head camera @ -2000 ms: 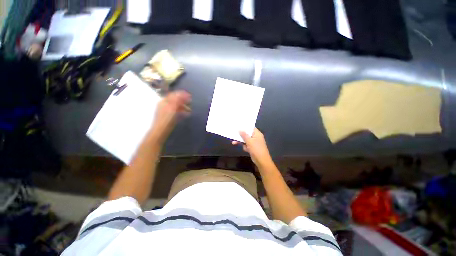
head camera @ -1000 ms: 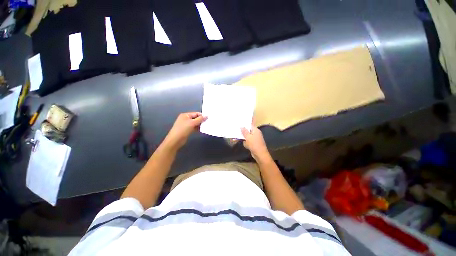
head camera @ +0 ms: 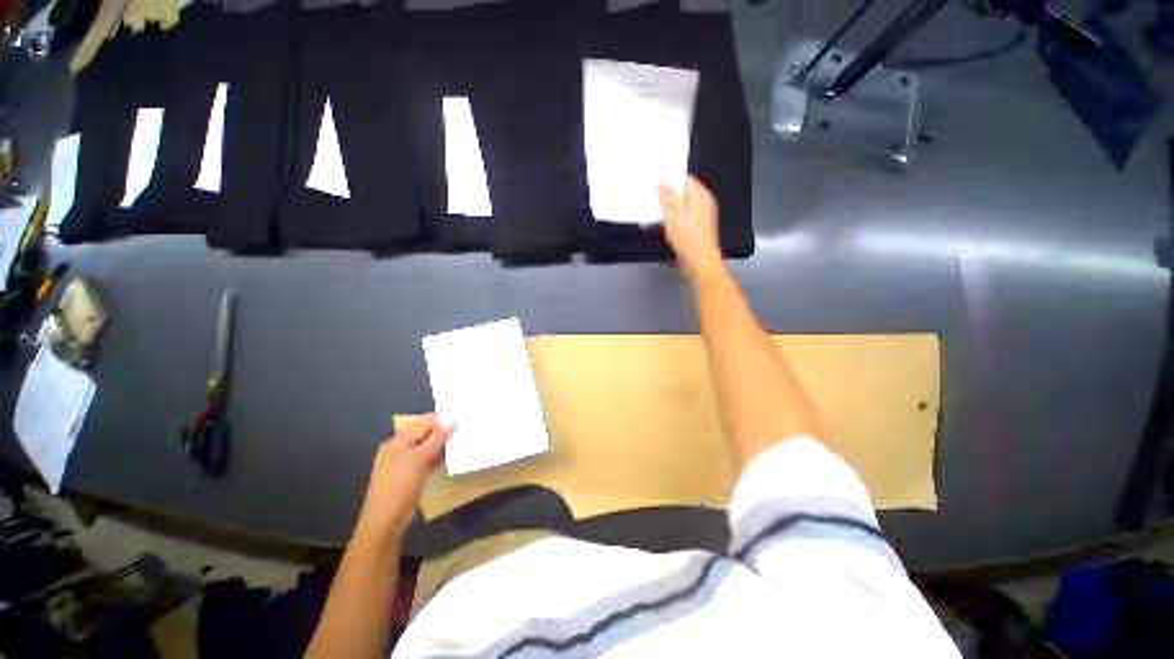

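My left hand holds a white paper slip by its lower left edge, over the left end of the tan card pattern. My right hand is reached forward and holds a second white paper slip by its lower right corner, over the rightmost black cut bundle. Whether this slip touches the cloth I cannot tell. The card pattern lies flat near me, with a small dark hole near its right end. My right forearm covers part of it.
Black cut bundles with white slips line the far side. Shears lie left of the pattern. A clipboard with paper and a beige block are far left. A metal base plate with an arm stands far right.
The paper in front of me now shows as two slips, one in each hand. My right hand has moved forward to the bundles; my left has moved left and down. The view has shifted.
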